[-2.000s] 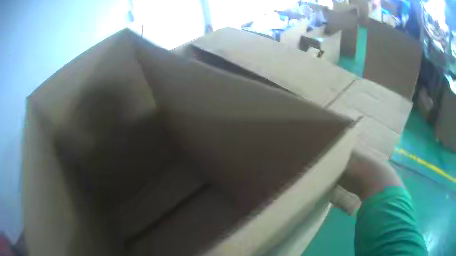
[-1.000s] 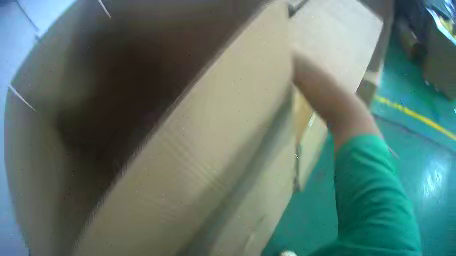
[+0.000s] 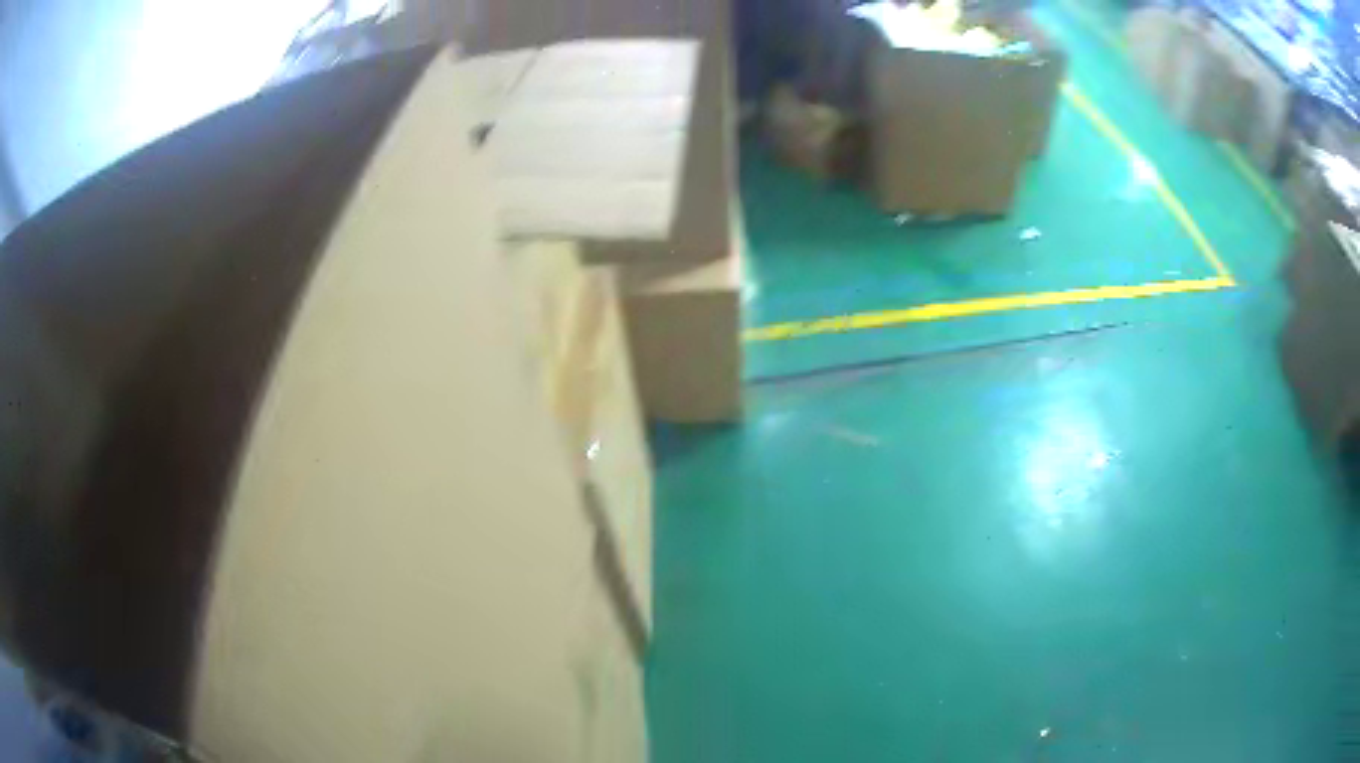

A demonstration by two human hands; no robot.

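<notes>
A large open brown shipping carton (image 3: 403,432) fills the left of the head view, close to me. Its dark inside shows at the far left, and its long pale side faces right. The picture is blurred. A pale carton flap (image 3: 597,134) sticks out beyond its far end. Neither my left hand nor my right hand is in view, so I cannot tell whether they touch the carton.
A closed-looking brown carton (image 3: 686,343) stands on the green floor (image 3: 955,552) past the flap. An open carton with whitish and yellow contents (image 3: 947,134) stands farther back. Yellow lines (image 3: 970,306) cross the floor. More cartons (image 3: 1327,313) stand at the right edge.
The view has swung to the right, so the open carton now lies farther left and more floor shows. The right arm in its green sleeve has gone out of the picture.
</notes>
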